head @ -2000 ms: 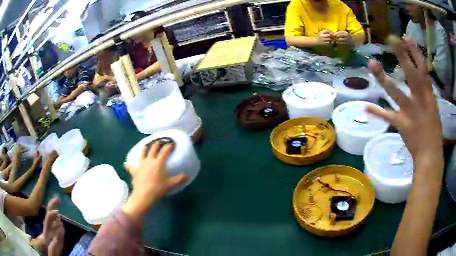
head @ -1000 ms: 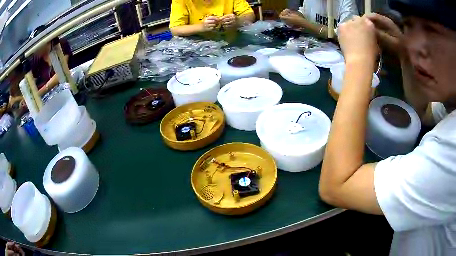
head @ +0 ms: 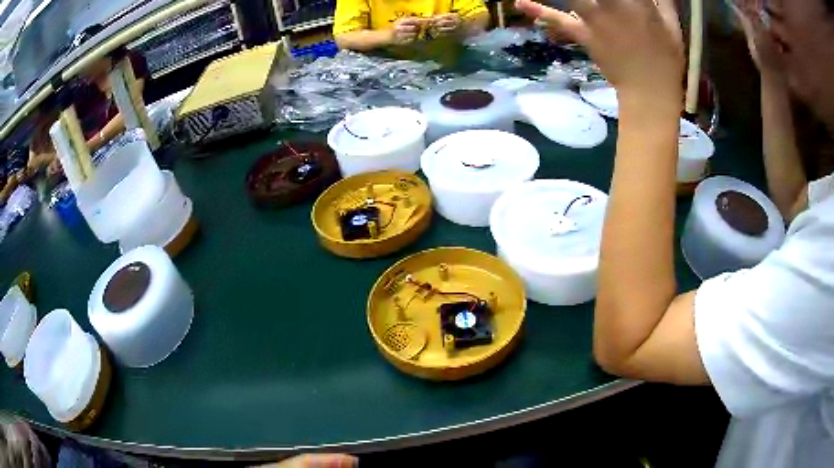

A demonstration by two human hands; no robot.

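Note:
My left hand (head: pixel 315 461) shows only as a sliver at the bottom edge; its grip is hidden. My right hand is not in view. Nearest on the bench, a wood-look base housing (head: pixel 402 343) lies open side up, with a black fan and red and black wires. A second light base housing (head: pixel 334 235) lies behind it, with a dark brown base housing (head: pixel 265 181) beyond. White tanks (head: pixel 549 265) stand closed side up to their right, short wires at the centres. A frosted drum (head: pixel 151 320) with a brown oval patch stands at left.
At right, another person's bare forearm (head: pixel 640 219) and white sleeve (head: pixel 764 320) reach over the bench edge. Stacked white tubs (head: pixel 128 196) stand at left. A yellowish equipment box (head: pixel 229 91), clear bags (head: pixel 343 82) and a person in yellow (head: pixel 411 18) are at the back.
The view has swung right since the first frame. My left hand has left the frosted drum and now shows at the bottom edge. The neighbour's raised hand has moved.

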